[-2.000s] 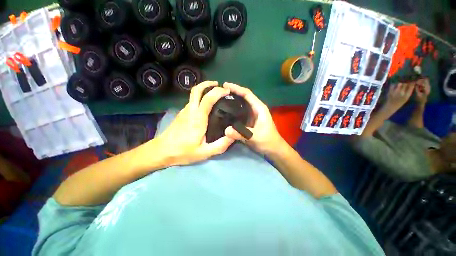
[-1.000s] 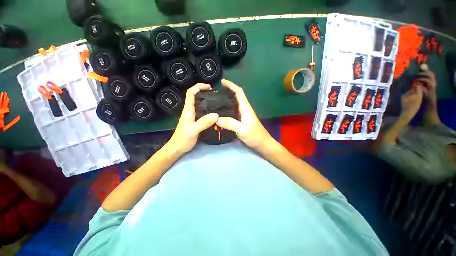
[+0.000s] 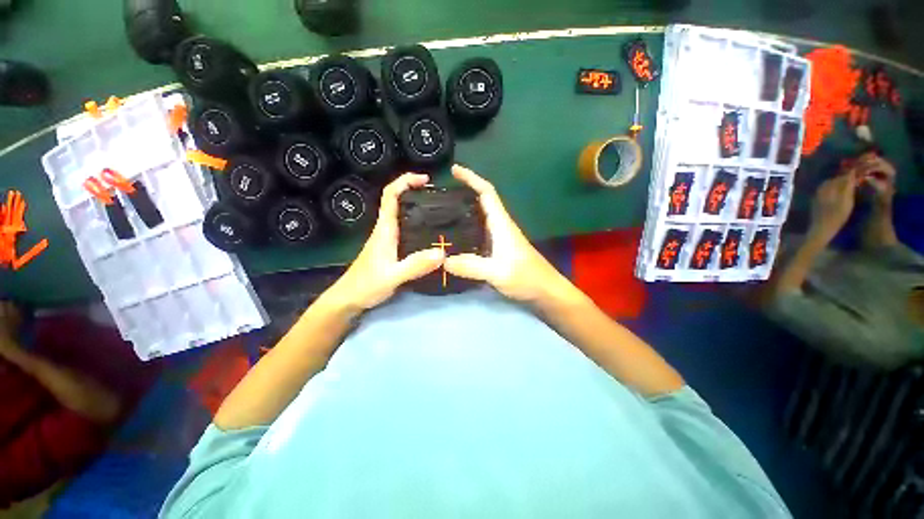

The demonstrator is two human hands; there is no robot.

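A black speaker body point(image 3: 443, 218) is held between both hands in front of my chest, over the near edge of the green bench. An orange cross shows on its face, near my thumbs. My left hand point(image 3: 385, 248) grips its left side, with the thumb on the face. My right hand point(image 3: 502, 248) grips its right side the same way, the two thumb tips close together. The undersides of the body and the fingertips behind it are hidden.
Several black units point(image 3: 344, 86) stand clustered ahead and left. A white left tray point(image 3: 177, 284) holds two black strips with orange loops. A tape roll point(image 3: 610, 160) and a filled right tray point(image 3: 709, 152) lie right. People's arms show at both sides.
The speaker body has turned from an end with a black flap sticking out to a face with an orange cross. Both hands have shifted their grip, thumbs now on that face. The view has shifted.
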